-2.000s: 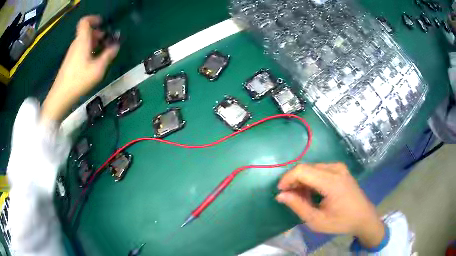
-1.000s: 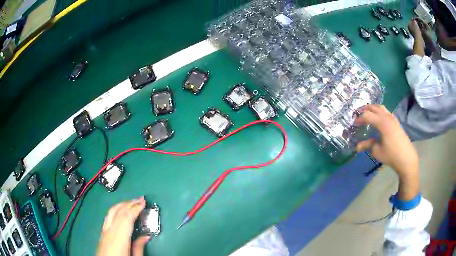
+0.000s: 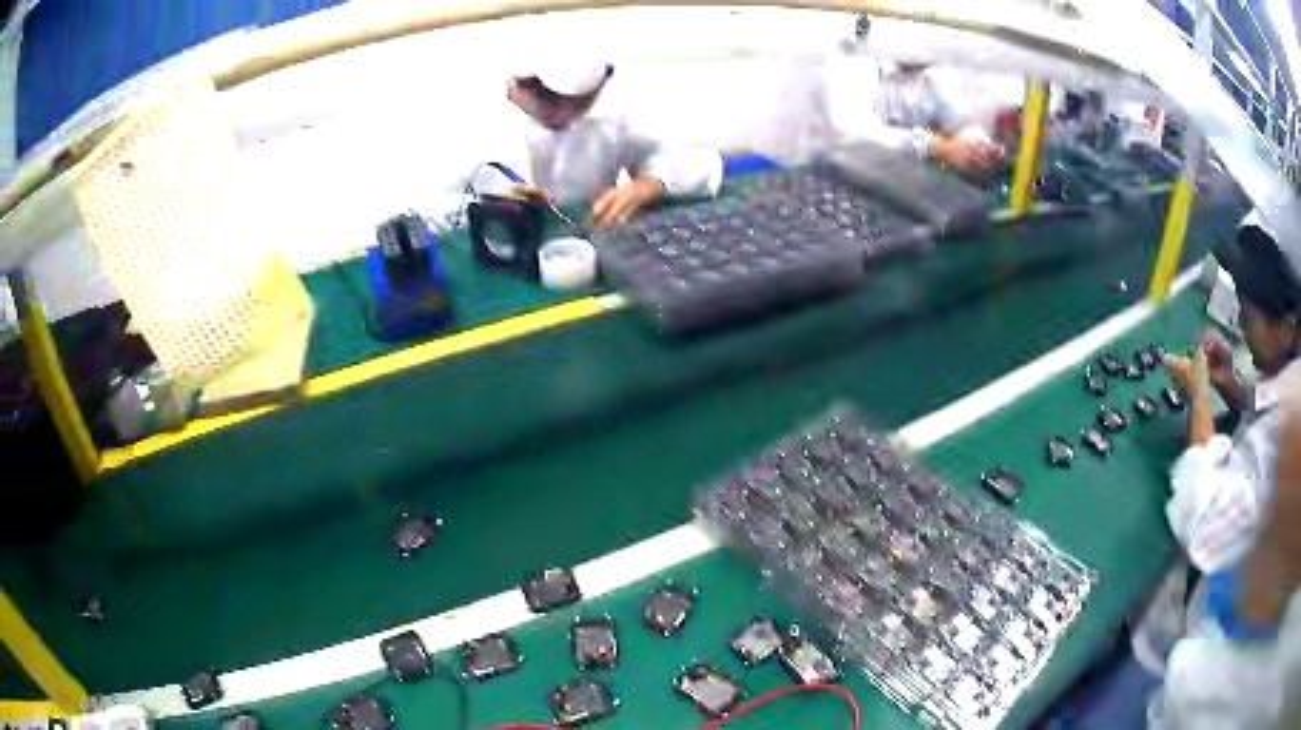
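Note:
Several dark electronic modules with small corner projections lie on the green mat, among them one with a silvery centre (image 3: 709,689) at the lower middle. Others rest on or beside the white strip, such as one module (image 3: 551,589). The clear blister tray (image 3: 899,571) of silver-dark parts lies right of them. A piece of red test lead (image 3: 835,690) curves at the bottom edge; its probe is out of view. My right hand (image 3: 1274,549) is blurred and cut off by the right edge, above a blue wrist strap; its fingers cannot be made out. My left hand is out of view.
Beyond the green belt with a lone module (image 3: 415,533), a yellow-edged bench (image 3: 471,367) holds dark trays (image 3: 756,243), a blue device (image 3: 408,278) and a white round container (image 3: 567,263). Two people work there. Another person (image 3: 1230,492) sits at right, near more modules.
The view has swung up towards the far bench. My left hand, the module by it and the red probe have left the picture. My right hand is away from the blister tray, at the right edge.

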